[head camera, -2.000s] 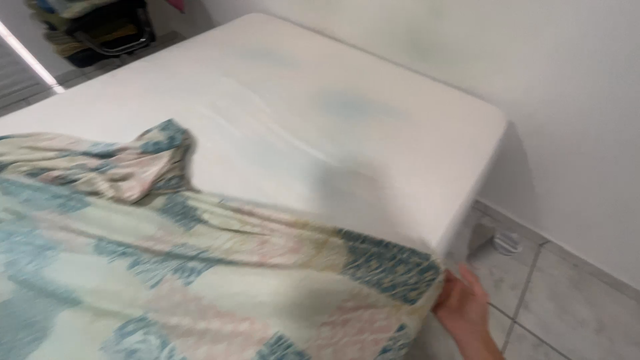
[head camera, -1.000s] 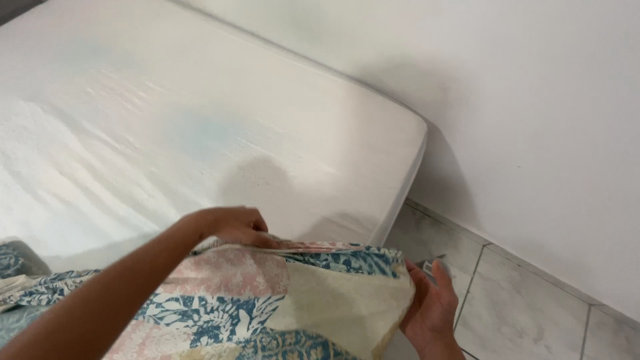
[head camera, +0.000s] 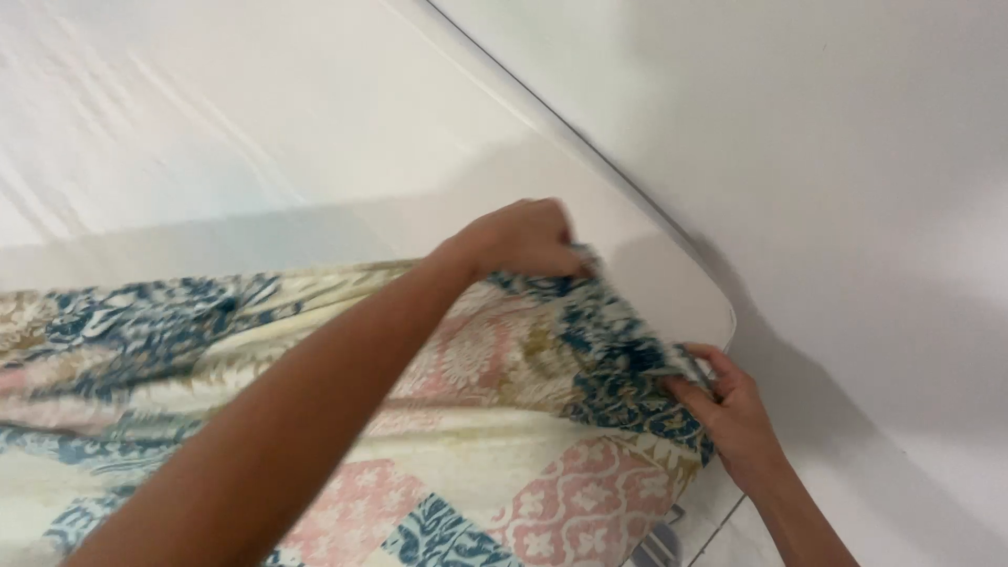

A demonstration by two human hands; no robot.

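Observation:
A patchwork-print bed sheet in blue, pink and cream covers the near part of a mattress with a white cover. My left hand reaches across the sheet and grips its gathered edge above the mattress top. At the mattress's right side, close to the corner, my right hand pinches the same edge between thumb and fingers. Between both hands the blue-patterned edge runs taut on a slant, somewhat blurred. Folds of the sheet bunch up toward the left.
A white wall stands along the far right side of the mattress, with a narrow dark gap between them. Pale floor tiles show at the lower right, beside a partly hidden object with light bars.
My left hand, out of view two seconds ago, has moved along the sheet toward the corner since one second ago. The sheet edge reaches farther over the mattress corner. The view is closer.

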